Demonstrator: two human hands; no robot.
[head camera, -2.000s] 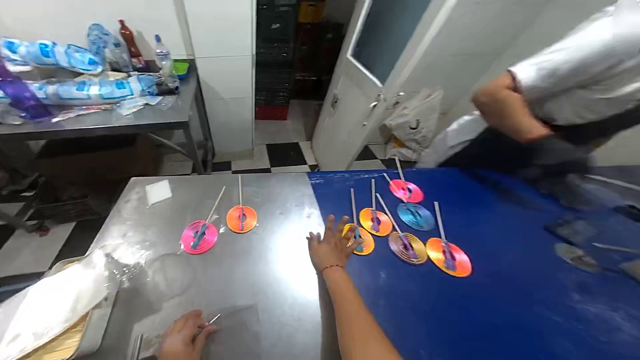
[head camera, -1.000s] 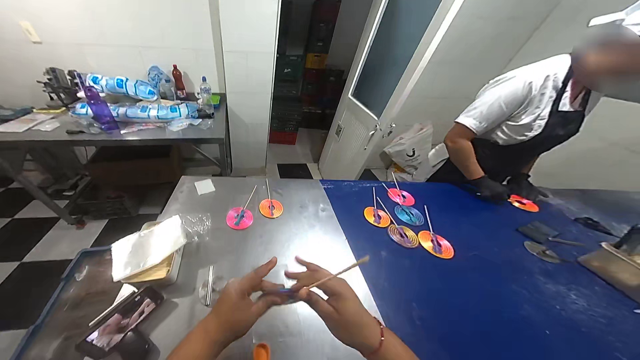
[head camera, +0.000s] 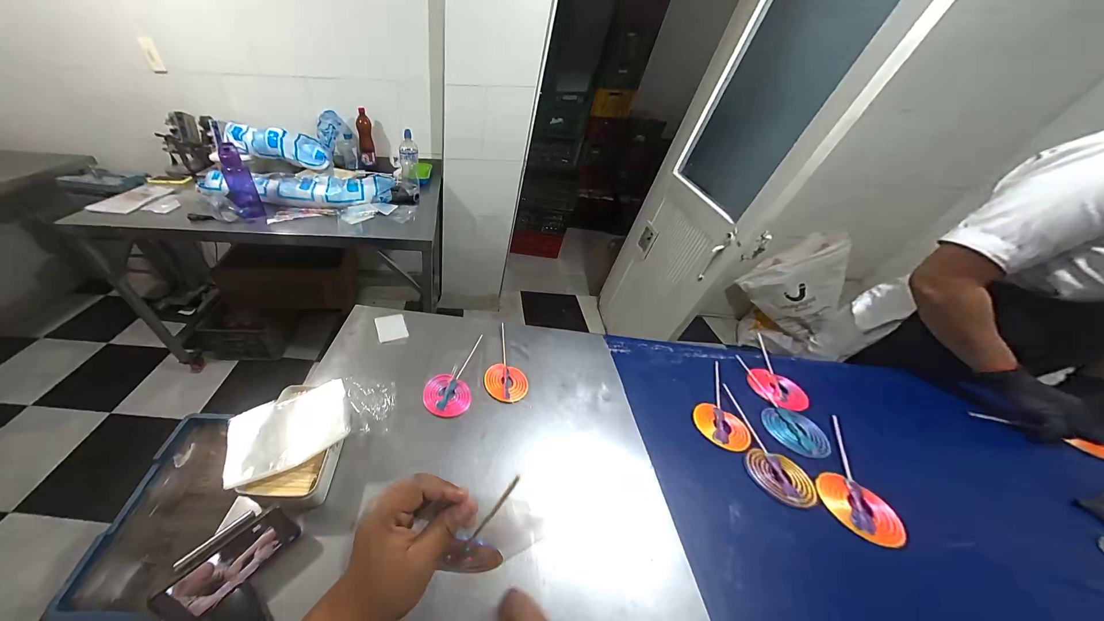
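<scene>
Near the front of the steel table, my left hand (head camera: 405, 539) grips a spiral lollipop (head camera: 470, 556) in clear film, its stick slanting up to the right. Only a blurred fingertip of my right hand (head camera: 520, 605) shows at the bottom edge; whether it holds anything is hidden. Farther back on the steel lie a pink spiral lollipop (head camera: 447, 396) and an orange one (head camera: 506, 384). On the blue surface lie several more, among them a pink one (head camera: 779, 390), a blue one (head camera: 796, 433), a brown-yellow one (head camera: 780, 479) and an orange one (head camera: 880, 517).
At the left, clear bags (head camera: 289, 431) rest on a metal tray (head camera: 326, 483) of sticks, with a phone (head camera: 226, 565) in front and a blue-rimmed bin (head camera: 138, 517) beside it. A co-worker's gloved hand (head camera: 1039, 405) is at the far right. A white square (head camera: 392, 328) lies at the back.
The fingers of both hands were together around a lollipop one second ago; now my right hand is mostly out of view at the bottom. The co-worker's upper body has partly left the view.
</scene>
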